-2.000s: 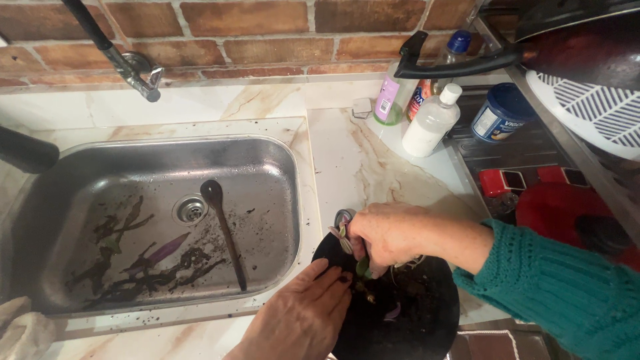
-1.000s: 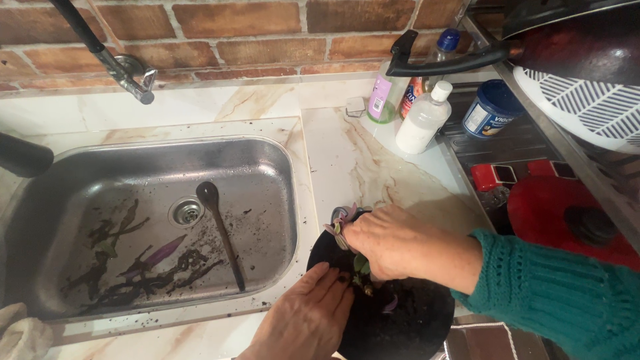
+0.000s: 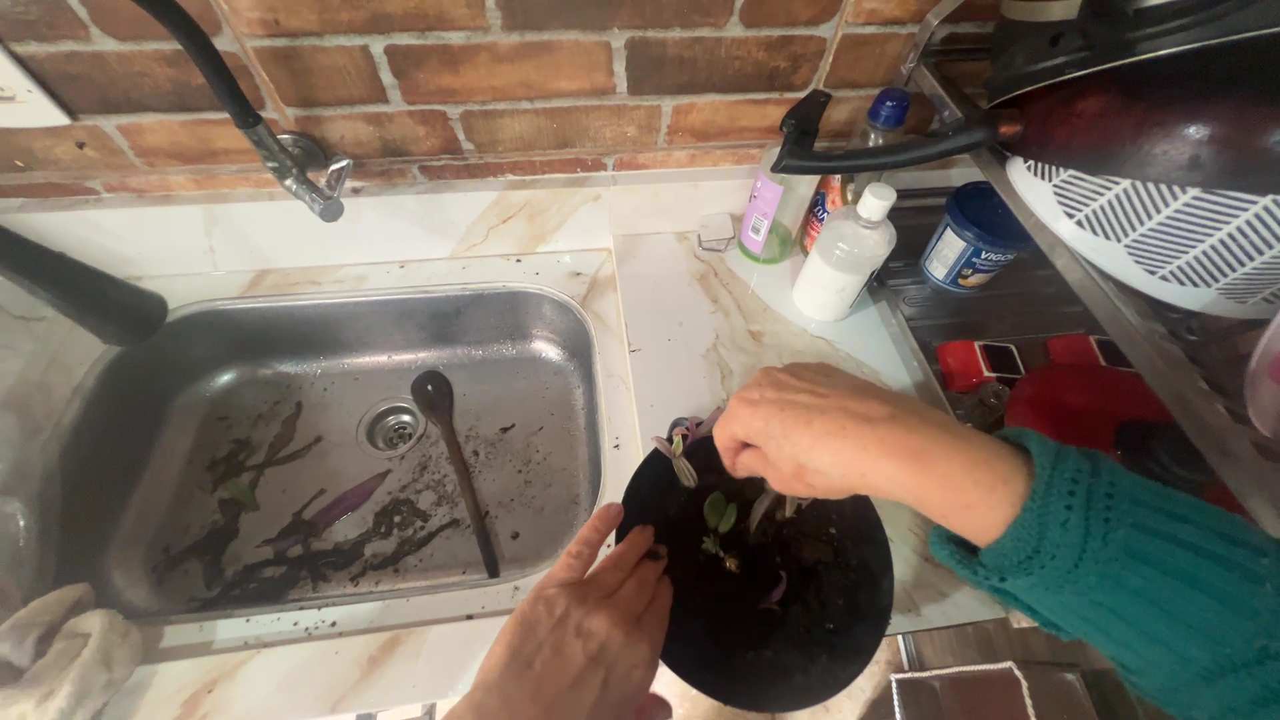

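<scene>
A round black plant pot [image 3: 760, 650] with dark soil [image 3: 815, 590] stands on the marble-patterned counter, right of the sink. Small green leaves [image 3: 719, 513] rise near its middle, and a striped, purplish sprig [image 3: 680, 462] leans at its back left rim. My left hand [image 3: 590, 620] rests on the pot's left rim, fingers apart, one fingertip soiled. Above the back of the pot is my right hand [image 3: 800, 430], fingers bent together and pointing down beside the plants; whether they pinch anything is hidden. A dark long-handled spoon [image 3: 460, 475] lies in the steel sink.
Wet plant scraps [image 3: 300, 540] and a purple leaf [image 3: 348, 500] lie in the steel sink [image 3: 330, 310]. A clear bottle [image 3: 846, 255], a spray bottle [image 3: 768, 215] and a blue tub [image 3: 975, 235] stand behind the pot. A pan handle [image 3: 890, 155] juts over them. A cloth [image 3: 65, 640] lies lower left.
My right hand has lifted a little off the soil, so the small green leaves show more plainly. My left hand stays at the pot's left rim.
</scene>
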